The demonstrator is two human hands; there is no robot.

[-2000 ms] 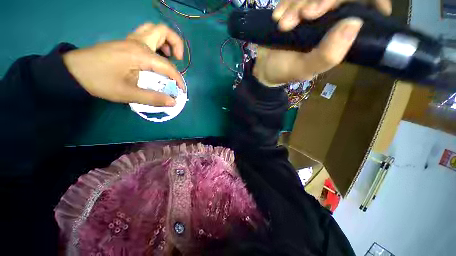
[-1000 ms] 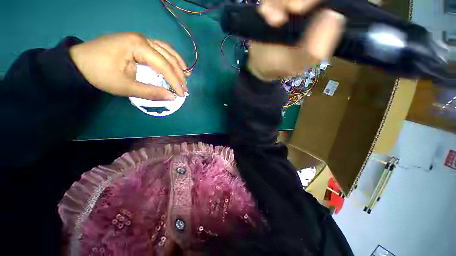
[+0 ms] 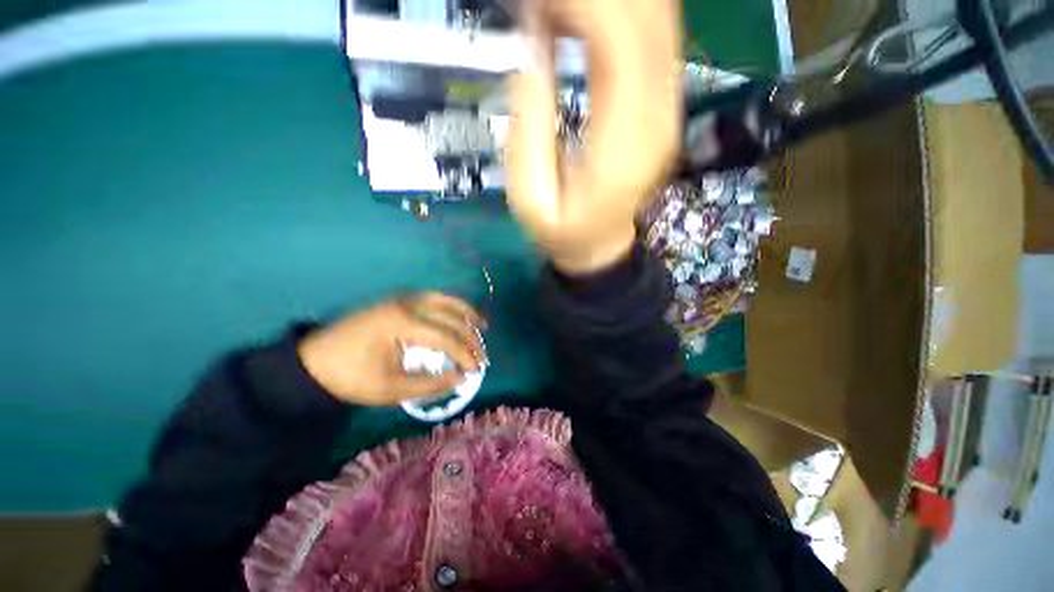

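Note:
My left hand (image 3: 399, 350) lies over a round white plastic housing (image 3: 443, 407) on the green mat and holds it, fingers on its top. Part of the housing is hidden under the fingers. My right hand (image 3: 601, 133) is raised and blurred in front of the screw feeder (image 3: 399, 150). It is closed around the black electric screwdriver (image 3: 728, 133), whose rear end and cable show to the right of the hand. The screwdriver's tip is hidden.
A heap of wired motors (image 3: 711, 249) lies right of my right forearm. A tall cardboard carton (image 3: 844, 312) stands beside it. An open carton holds white parts (image 3: 818, 509) at lower right. A black cable crosses the upper right. A blurred white band (image 3: 173, 23) curves across the upper left.
The view has shifted, showing the feeder and more of the motor heap. The screwdriver no longer lies broadly across the upper right; my right hand is at the feeder. My left hand still holds the housing.

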